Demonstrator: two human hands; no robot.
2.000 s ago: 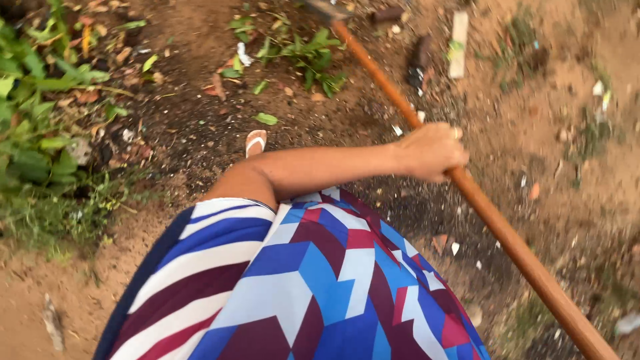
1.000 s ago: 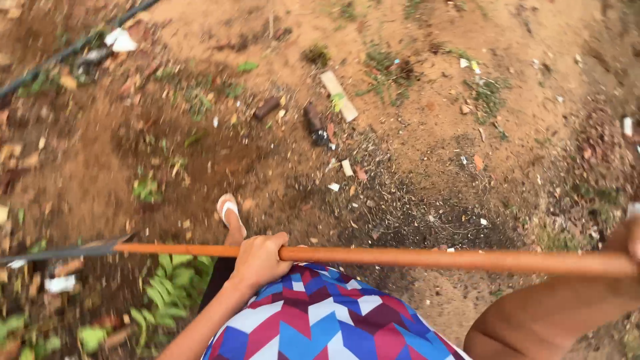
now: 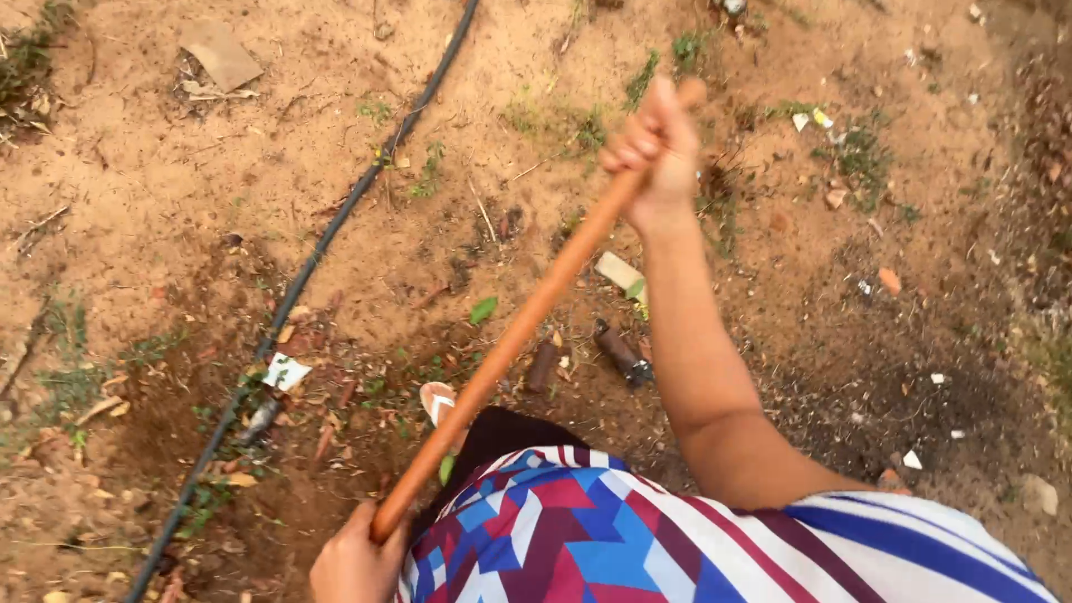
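An orange-brown wooden pole [image 3: 519,331] slants across the view from lower left to upper right, in front of my patterned shirt. My right hand [image 3: 662,155] is closed round its upper part, with a short end sticking out past the fist. Low on the left, my left hand [image 3: 360,557] grips the pole beside the shirt; the pole beyond that hand is hidden. Part of a foot in a flip-flop [image 3: 437,402] shows behind the pole. No tool head is in view.
A black hose [image 3: 314,260] runs over the sandy ground on the left. Near it lie a white scrap [image 3: 286,371] and dry leaves. A flat pale piece [image 3: 621,276], brown cylindrical pieces [image 3: 618,347] and a flat brown sheet [image 3: 221,55] lie on the soil.
The view has shifted, bringing more of the hose in. The pole, level a second ago, now slants steeply, with my right hand high up. The dark tool head seen earlier at its end is out of view.
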